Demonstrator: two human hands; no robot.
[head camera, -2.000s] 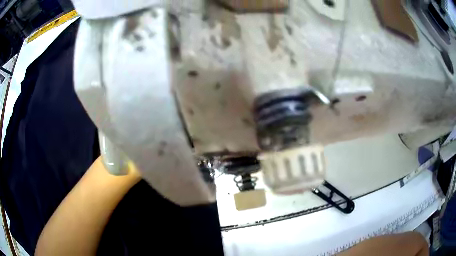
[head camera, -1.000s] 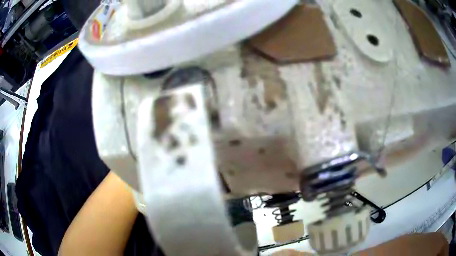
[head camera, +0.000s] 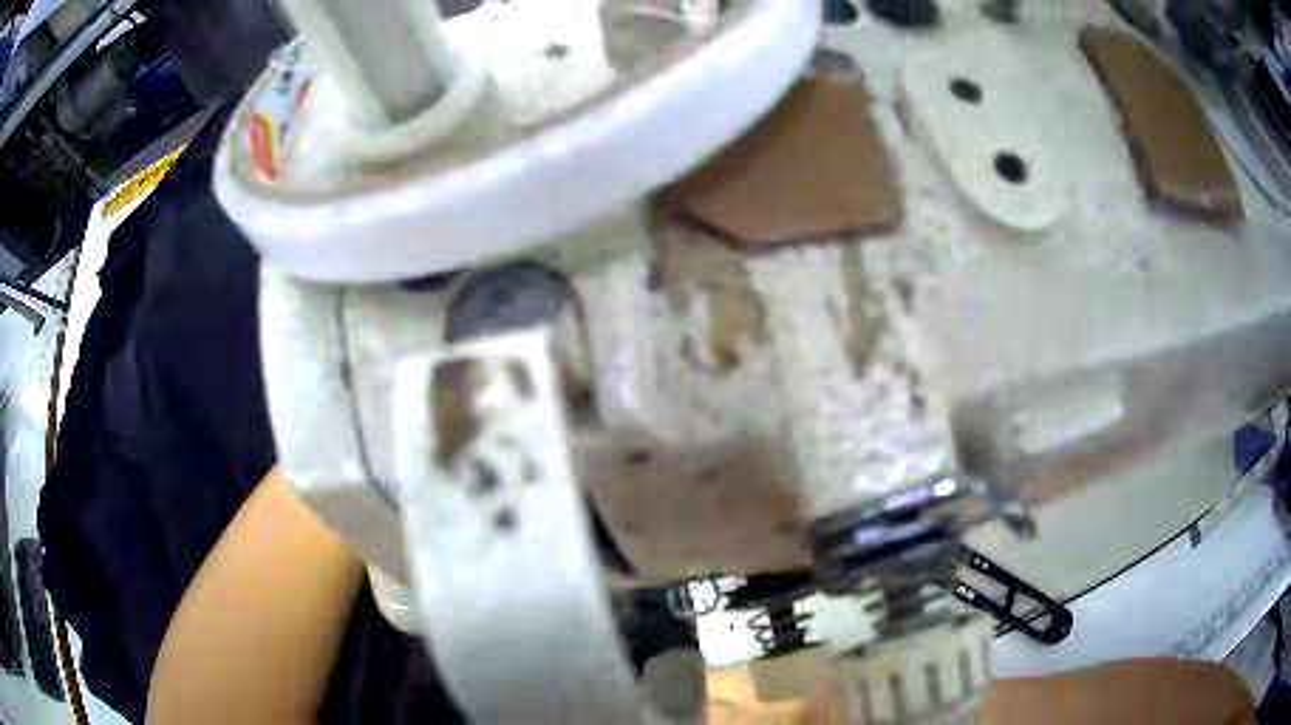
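The cream sewing machine head (head camera: 708, 467) fills the middle of the view. Black cloth (head camera: 156, 383) lies spread to its left and under my left forearm (head camera: 255, 609). My left hand itself is hidden behind the machine head. My right arm (head camera: 1119, 694) comes in at the bottom right edge. A bit of skin, seemingly my right hand (head camera: 758, 697), shows below the head, mostly hidden by the ribbed knob (head camera: 920, 673) and cut off by the frame. What it touches cannot be seen. The needle area is hidden too.
Black thread snips (head camera: 1017, 598) lie on the machine bed (head camera: 1133, 545), right of the knob. A white round part with a post (head camera: 510, 198) sits on top of the head. Yellow measuring tape (head camera: 142, 181) runs along the table's far left edge. Dark equipment stands beyond at upper left.
The view has shifted, so more of the head's top shows and the knob sits lower in the picture. Since one second ago, skin has appeared at the bottom beside the knob.
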